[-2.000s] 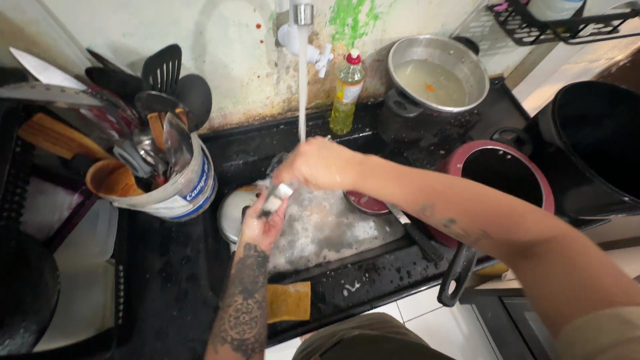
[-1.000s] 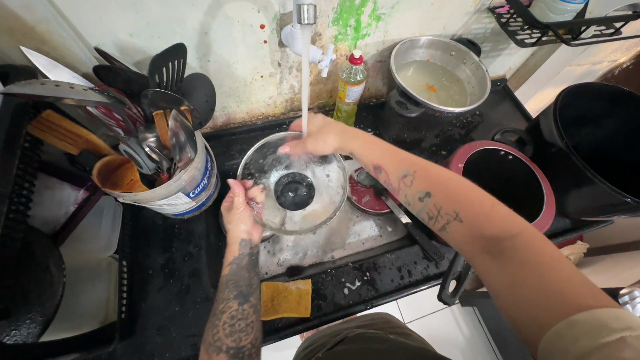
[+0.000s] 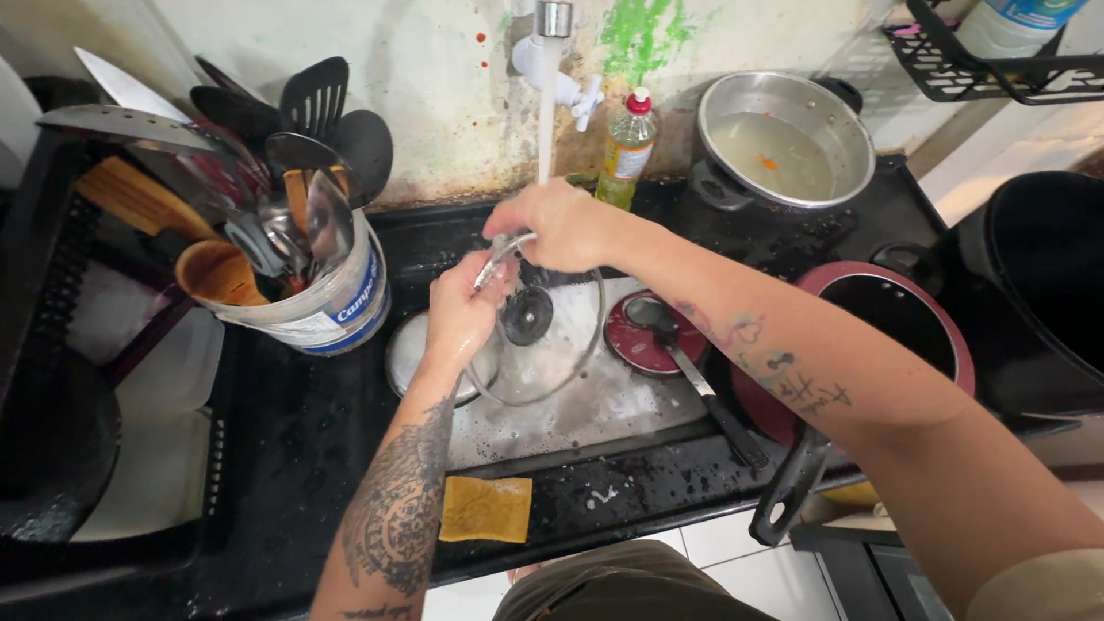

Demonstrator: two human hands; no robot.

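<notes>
My left hand [image 3: 466,306] grips a shiny curved object [image 3: 503,259], whose kind I cannot make out. Over its far end is my right hand [image 3: 565,228], just under the running tap [image 3: 554,19]; whether its fingers hold it is unclear. Below both hands, a clear glass lid with a black knob [image 3: 528,316] is in the steel sink [image 3: 552,423]. A round lid or dish [image 3: 410,358] is to its left. At the right, a red lid or pan bottom [image 3: 634,341] lies under a black-handled metal utensil [image 3: 690,371].
A tub of utensils [image 3: 345,319] and a dish rack [image 3: 211,466] are left. A yellow sponge or cloth [image 3: 486,510] lies on the front edge. Behind stand a soap bottle [image 3: 628,151] and a metal pot of cloudy water [image 3: 780,155]. Right are a red pan [image 3: 940,332] and a large black pot [image 3: 1018,285].
One second ago both hands were on the glass lid under the tap. They are now together above it, at the shiny curved object. The water still runs.
</notes>
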